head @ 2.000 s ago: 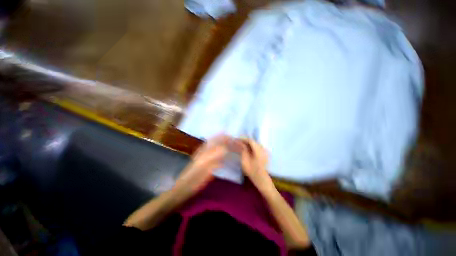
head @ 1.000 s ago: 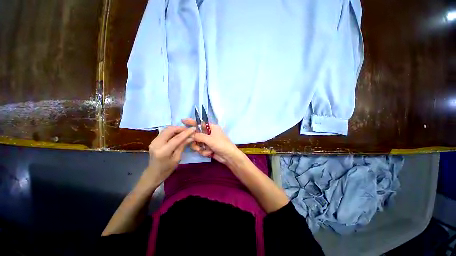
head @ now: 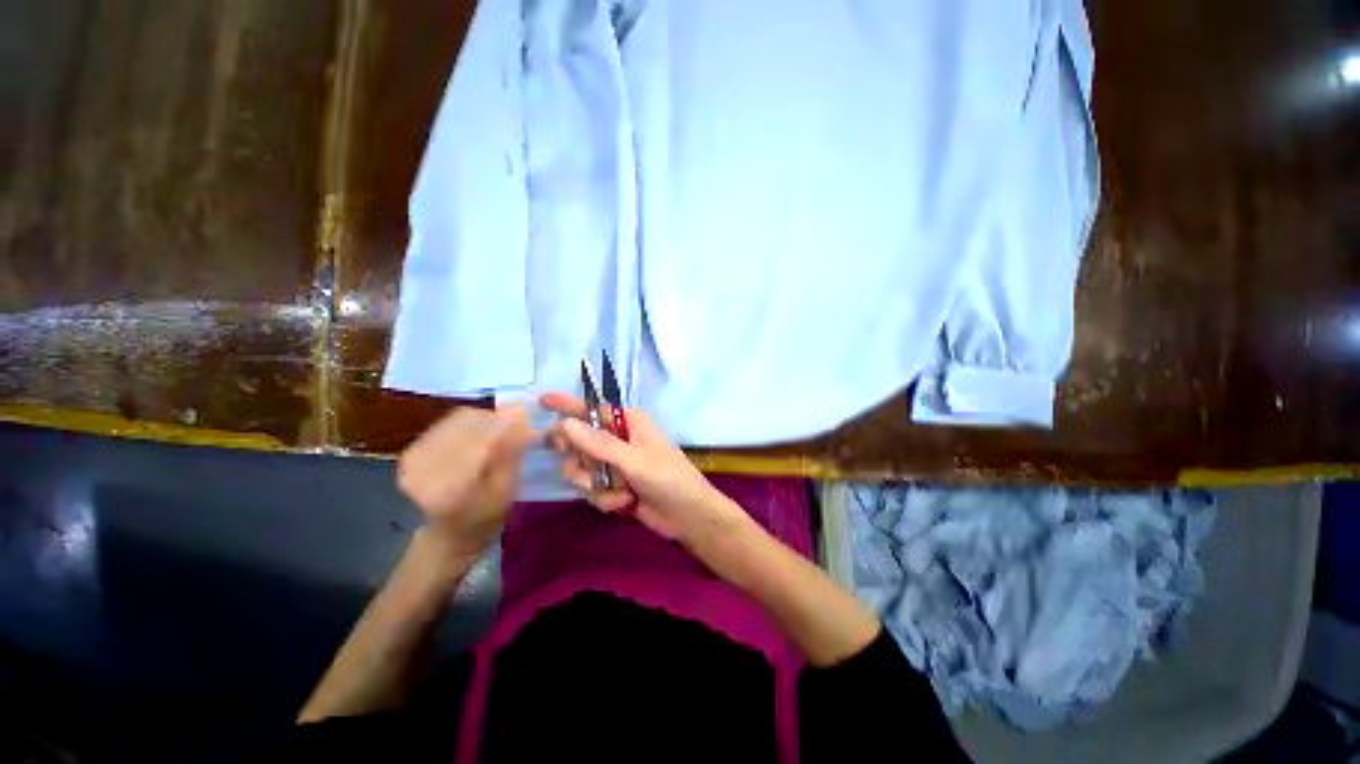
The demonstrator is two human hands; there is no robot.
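Note:
A light-blue shirt [head: 791,224] lies spread on the table in front of me, with a cuff [head: 996,394] at its lower right. The cuffed end of the left sleeve hangs at the table edge by my hands. My right hand [head: 634,466] holds thread snips [head: 604,411], red-handled with dark blades pointing away from me and apart, and its fingers are at the cloth. My left hand [head: 470,466] is blurred, just left of the right hand; its fingers are curled, and whether they pinch cloth or thread cannot be told.
The brown table [head: 194,224] has a yellow front edge with a seam line at left. A pale grey bin [head: 1253,597] below the edge at right holds crumpled blue shirts [head: 1052,597]. A magenta apron [head: 656,560] covers my lap.
The view has steadied and shifted slightly. My left hand has moved a little left, away from the right hand's fingertips. The snips stay in my right hand.

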